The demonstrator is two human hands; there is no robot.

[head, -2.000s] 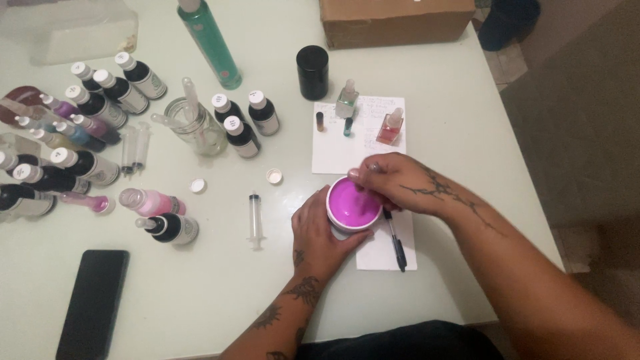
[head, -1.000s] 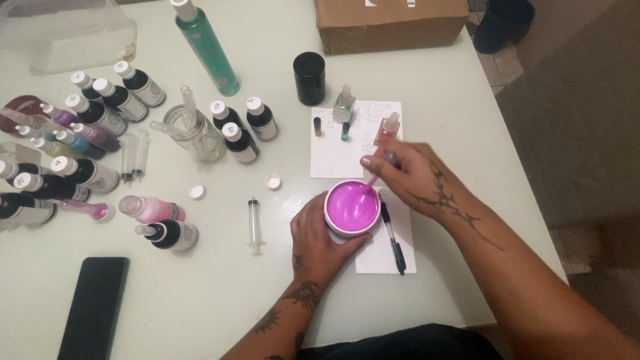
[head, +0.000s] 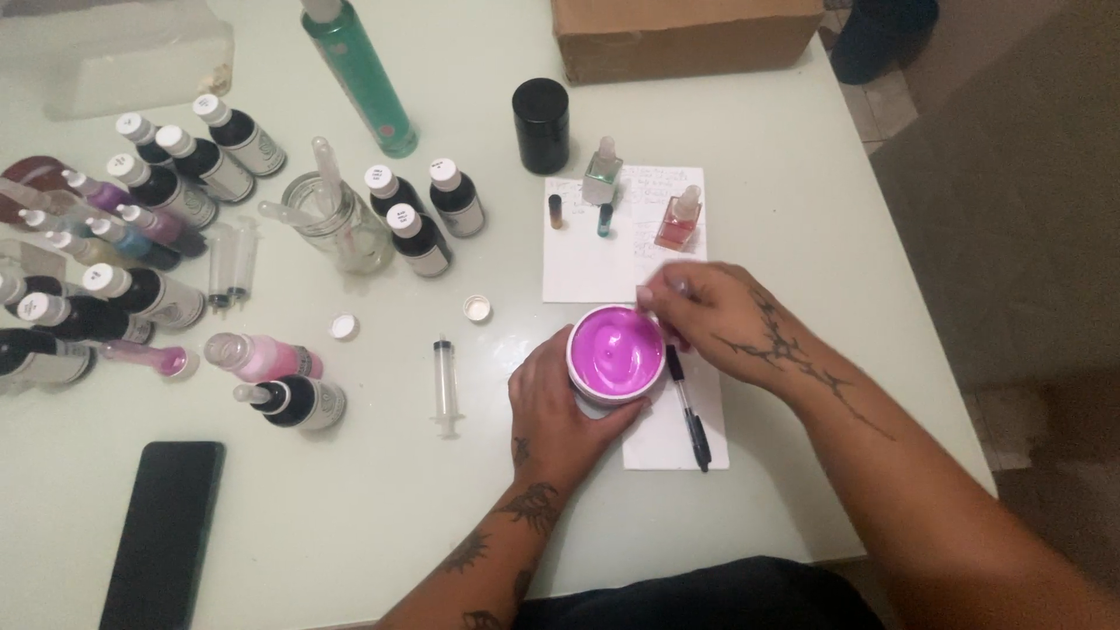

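Observation:
A round white tub (head: pixel 616 354) of glossy magenta mixture stands on the table, with my left hand (head: pixel 560 407) wrapped around its left and lower side. At the tub's upper right rim, my right hand (head: pixel 696 306) pinches a thin stirring tool, mostly hidden by the fingers and blurred. A black pen (head: pixel 689 411) lies on white paper (head: pixel 639 442) just right of the tub. Above, handwritten sheets (head: pixel 582 271) hold a red glass bottle (head: pixel 678 223), a clear bottle with green contents (head: pixel 603 175) and two small vials. A plastic syringe (head: pixel 445 385) lies left of my left hand.
Several dark bottles with white caps (head: pixel 424 241) and a glass jar (head: pixel 341 227) of droppers or stirrers stand to the left. A tall green bottle (head: pixel 367 79), a black canister (head: pixel 541 127) and a cardboard box (head: pixel 687 39) are farther back. A black phone (head: pixel 164 534) lies lower left.
My right hand moved from over the tub up to the right a second ago, then slightly back down to its upper right rim. The left hand stays around the tub.

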